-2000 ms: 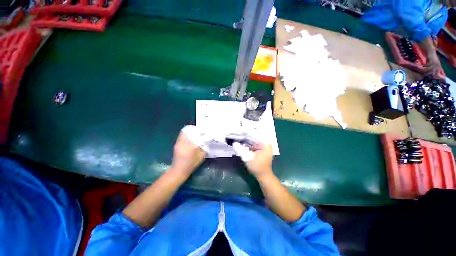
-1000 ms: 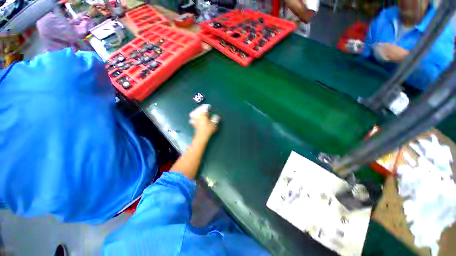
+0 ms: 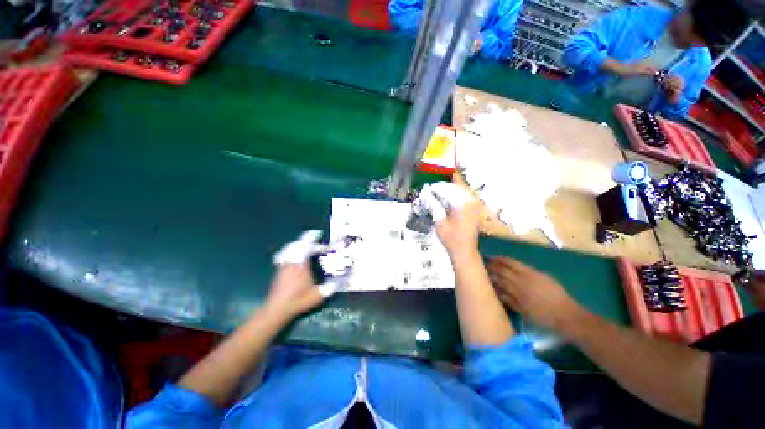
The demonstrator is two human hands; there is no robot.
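My left hand [image 3: 294, 283], with white material on its fingers, is at the left edge of the smudged white paper sheet [image 3: 390, 266]. It holds a small dark piece, apparently a watch head [image 3: 319, 266], partly hidden by the fingers. My right hand [image 3: 460, 224] holds a crumpled white cloth [image 3: 443, 196] at the sheet's upper right corner. The cloth is against or just above the small dark container [image 3: 418, 221], whose top is hidden.
Another person's bare forearm [image 3: 621, 356] reaches in from the right, its hand beside my right forearm. A grey post [image 3: 428, 109] stands behind the sheet. White cloth pieces [image 3: 512, 172] lie on brown cardboard [image 3: 579, 142]. Red trays [image 3: 700, 293] stand left and right.
The view has swung back right to the sheet. The loose piece on the left bench is gone from its spot. My right hand is now at the container, and another person's arm has come in.
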